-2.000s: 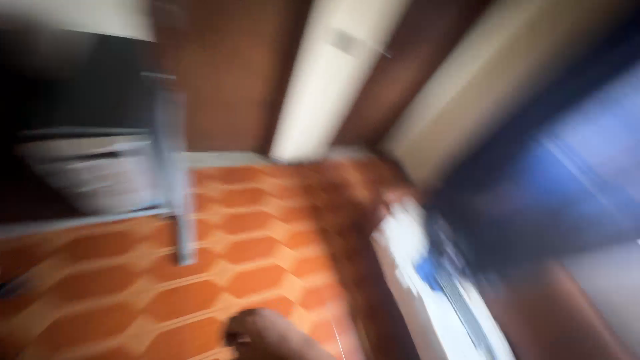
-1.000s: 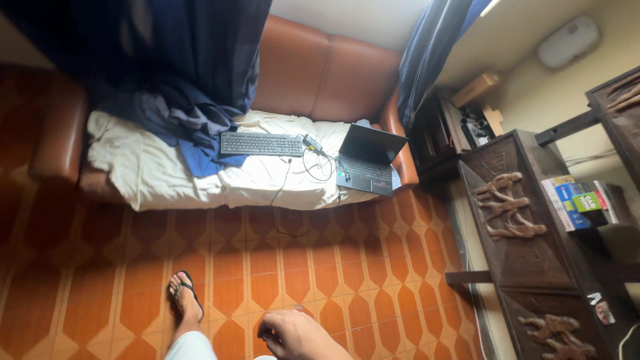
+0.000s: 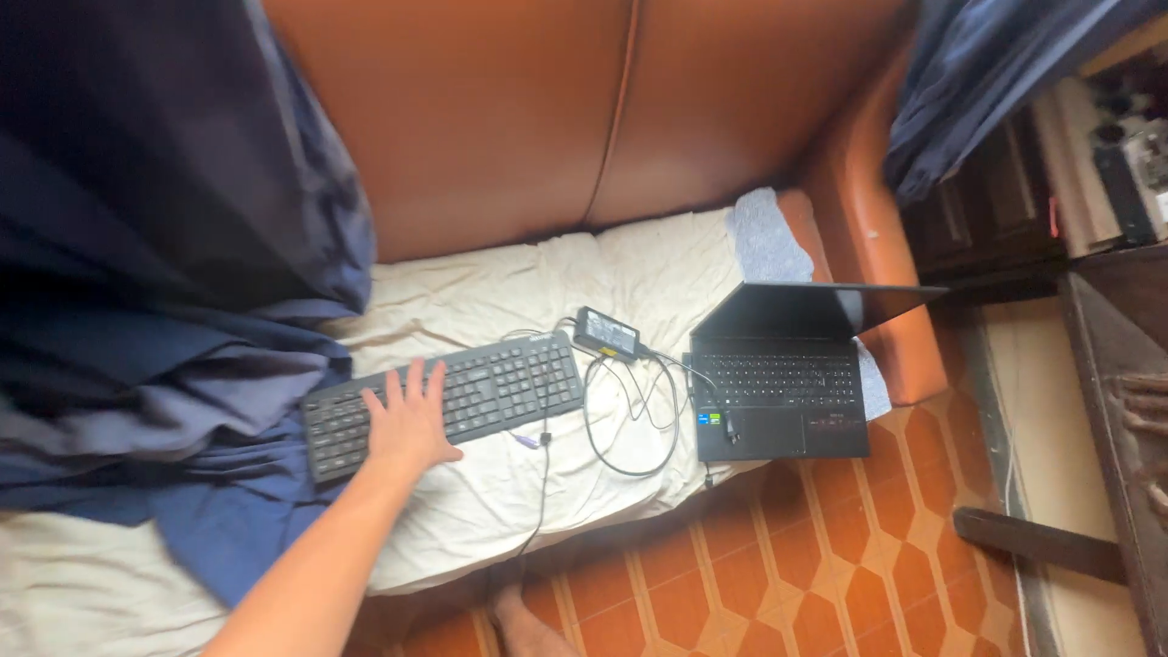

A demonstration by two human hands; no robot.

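My left hand point(image 3: 411, 415) reaches in from the lower left, fingers spread, over the left half of a black computer keyboard point(image 3: 511, 388); whether it presses on it is unclear. The keyboard lies tilted on a cream cloth point(image 3: 474, 529) covering a sofa seat. Right of it is a black power adapter point(image 3: 607, 334) with a looped cable. An opened black laptop point(image 3: 776, 392) sits at the seat's right end, a cable end lying across its palm rest. A purple connector point(image 3: 526, 441) lies just below the keyboard. My right hand is not in view.
Dark blue curtains point(image 3: 164, 210) hang at the left, spilling onto the seat. A brown sofa back point(image 3: 474, 119) rises behind. A bare foot point(image 3: 529, 625) stands on the patterned tile floor point(image 3: 757, 566) at the bottom. Carved dark wooden furniture point(image 3: 1118, 401) stands at the right.
The view has moved much closer to the sofa. My left hand has come into view over the keyboard. A closed-looking hand seen low in the earlier frame no longer shows.
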